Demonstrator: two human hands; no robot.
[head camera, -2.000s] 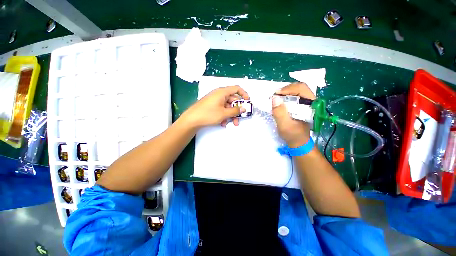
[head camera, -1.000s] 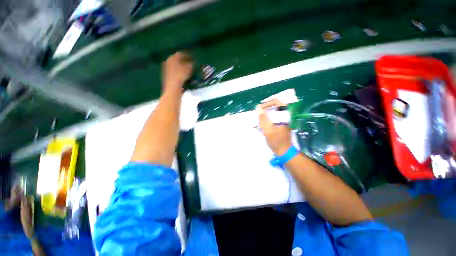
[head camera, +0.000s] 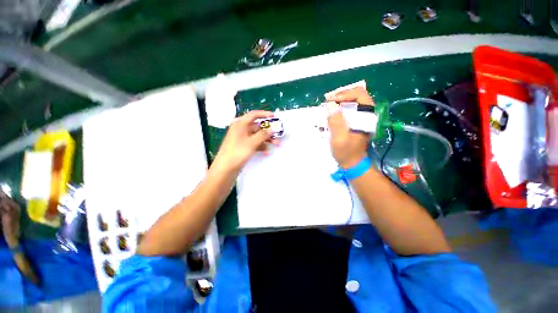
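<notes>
My left hand (head camera: 248, 137) holds a small dark and silver electronic module (head camera: 271, 126) in its fingertips, above the left part of the white work paper (head camera: 293, 189). My right hand (head camera: 350, 131) holds the dispensing syringe (head camera: 360, 118) like a pen, its green adapter head (head camera: 382, 120) pointing right. The front end of the syringe is near the fingertips and points left, apart from the module; its fine tip is too blurred to make out. A blue wrist strap (head camera: 353, 170) is on my right wrist.
A white blister tray (head camera: 147, 153) with modules lies left, a crumpled tissue (head camera: 220, 101) beside it. Clear air hose (head camera: 443, 137) loops right, near an orange-red piece (head camera: 406, 174) and red bin (head camera: 486, 122). Modules lie on the green conveyor (head camera: 330, 27) beyond the rail. Another person's arm (head camera: 18, 244) shows far left.
My left hand has come back from over the conveyor to above the paper and now holds a module. My right hand still holds the syringe. The camera view has shifted.
</notes>
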